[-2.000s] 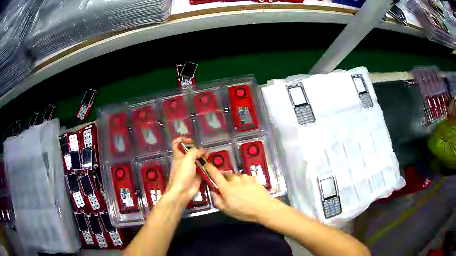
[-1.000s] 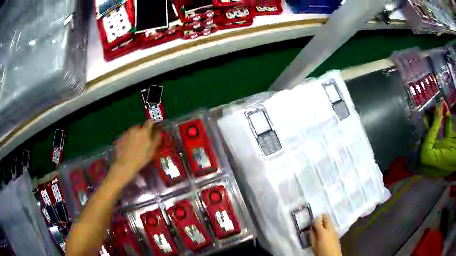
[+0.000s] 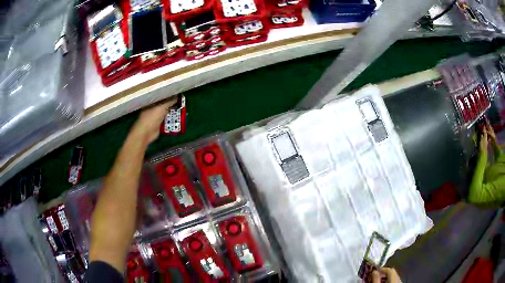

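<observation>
My left hand (image 3: 154,120) reaches over the tray to a red phone body (image 3: 174,120) on the green belt. Its fingers are at the phone's upper left edge and hide part of it; I cannot tell if they grip it. My right hand (image 3: 386,275), cut off by the bottom edge, holds a front housing (image 3: 378,250) by its lower end, tilted, over the near edge of the white-covered tray (image 3: 338,193). Two more front housings lie there, one at the upper left (image 3: 288,155) and one at the upper right (image 3: 372,119). The clear blister tray (image 3: 213,214) holds red phones, backs up.
A raised white shelf (image 3: 221,58) holds red phone parts (image 3: 238,11), a blue box (image 3: 342,11) and stacked clear trays (image 3: 33,72). A grey strip (image 3: 354,58) slants across the belt. Phone bodies lie at the left (image 3: 57,232). A person in green sleeves (image 3: 488,174) is at the right.
My right hand has lifted the near front housing and moved it right. My left hand has moved up to the phone body on the belt. The view has shifted slightly.
</observation>
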